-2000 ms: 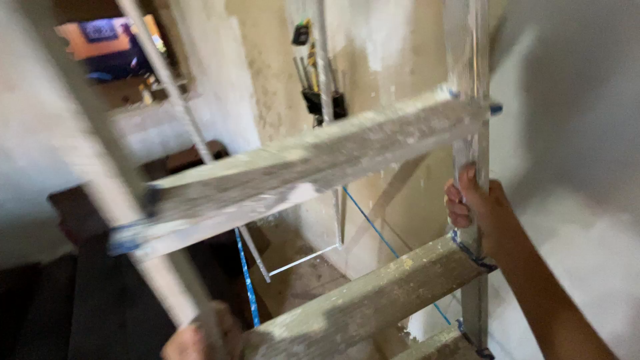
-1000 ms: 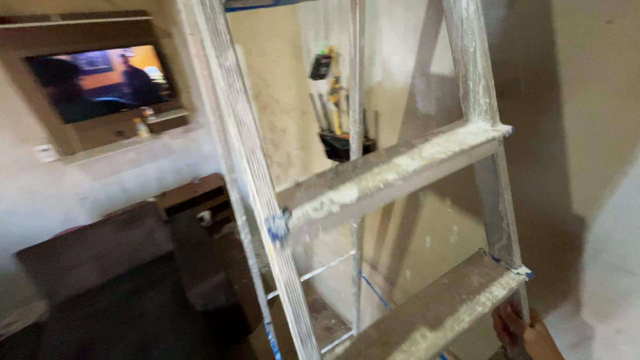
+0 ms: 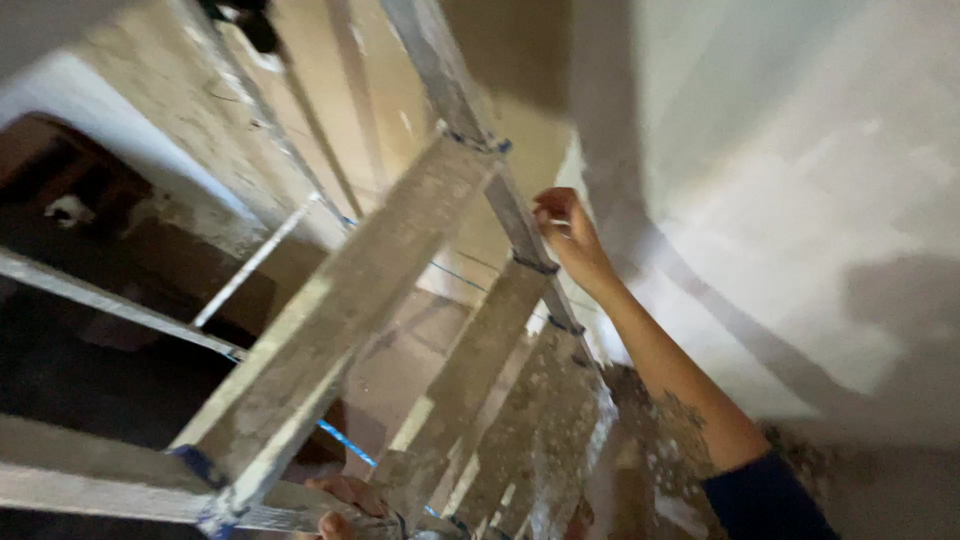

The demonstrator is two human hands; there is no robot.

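Observation:
A paint-spattered metal stepladder [image 3: 337, 285] fills the middle of the head view, its flat steps running down and away. My right hand [image 3: 566, 232] is beside the right side rail [image 3: 517, 214], fingers curled and parted; whether it touches the rail is unclear, and nothing shows in it. Low in the view, my left hand [image 3: 345, 506] has its fingers around the left side rail [image 3: 277, 506], partly cut off by the frame's lower area. A blue cord [image 3: 346, 442] shows between the steps.
The ladder's rear legs and a thin crossbar [image 3: 255, 259] stand beyond the steps. Dark furniture [image 3: 75, 165] is at the left. A patchy plastered wall [image 3: 787, 225] rises close on the right, with shadows on it.
The view has swung down and tilted, and the television has left it. My right hand was on the right rail in the earlier frames; now its fingers are loosened beside it.

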